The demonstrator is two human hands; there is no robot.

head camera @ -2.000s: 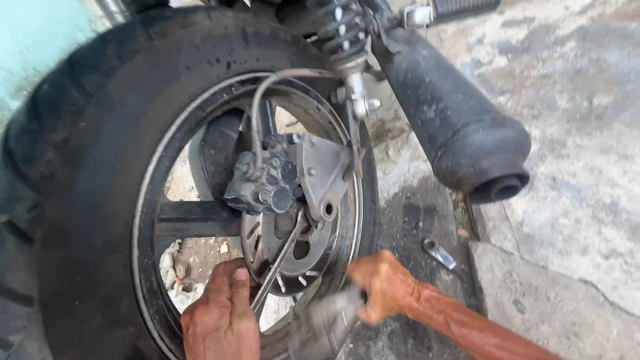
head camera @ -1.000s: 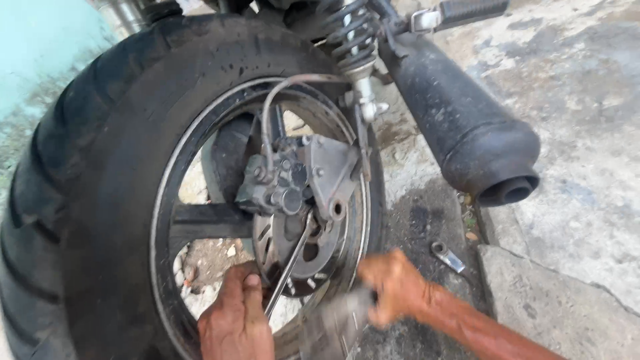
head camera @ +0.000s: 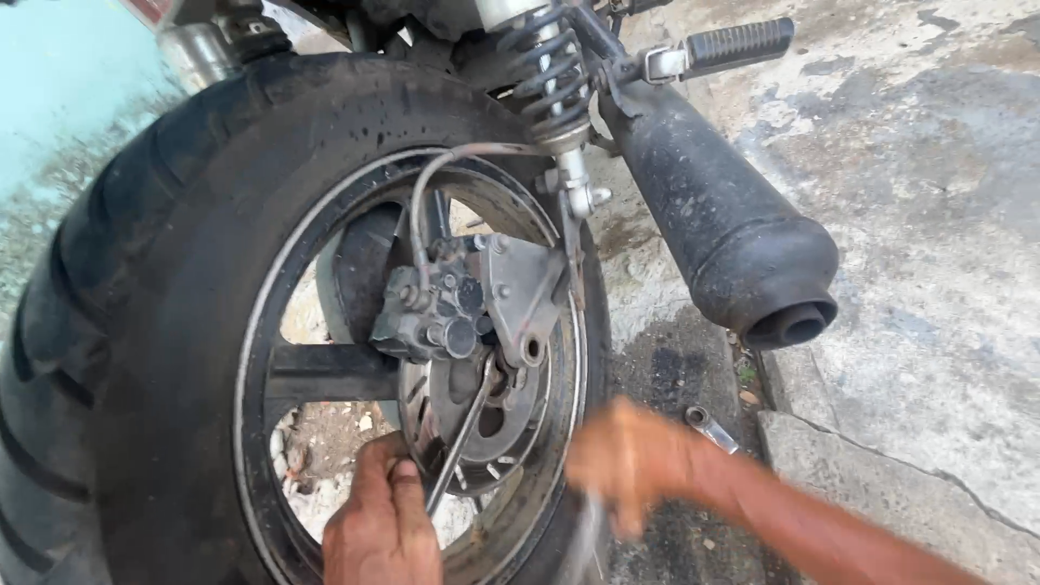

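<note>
My left hand (head camera: 382, 516) is at the lower middle, with its thumb and fingers at the edge of the slotted brake disc (head camera: 418, 431), beside the lower shaft of a long metal wrench (head camera: 463, 443). Whether it grips the wrench or the disc cannot be told. The wrench's upper end sits at the hub, just below the brake caliper (head camera: 443, 313) and its metal bracket (head camera: 520, 296). My right hand (head camera: 621, 467), blurred, is closed on a blurred metal tool (head camera: 583, 540) that points down over the tyre's right edge.
A motorcycle's rear tyre (head camera: 162, 341) fills the left side. The shock absorber (head camera: 556, 89) and black exhaust muffler (head camera: 723, 211) stand above and to the right. A metal wrench (head camera: 715, 431) lies on the ground behind my right forearm. A cracked concrete edge (head camera: 877, 463) runs at the lower right.
My right hand and its tool are blurred in all frames and stay near the wheel's lower right. My left hand stays beside the disc. The view has shifted slightly.
</note>
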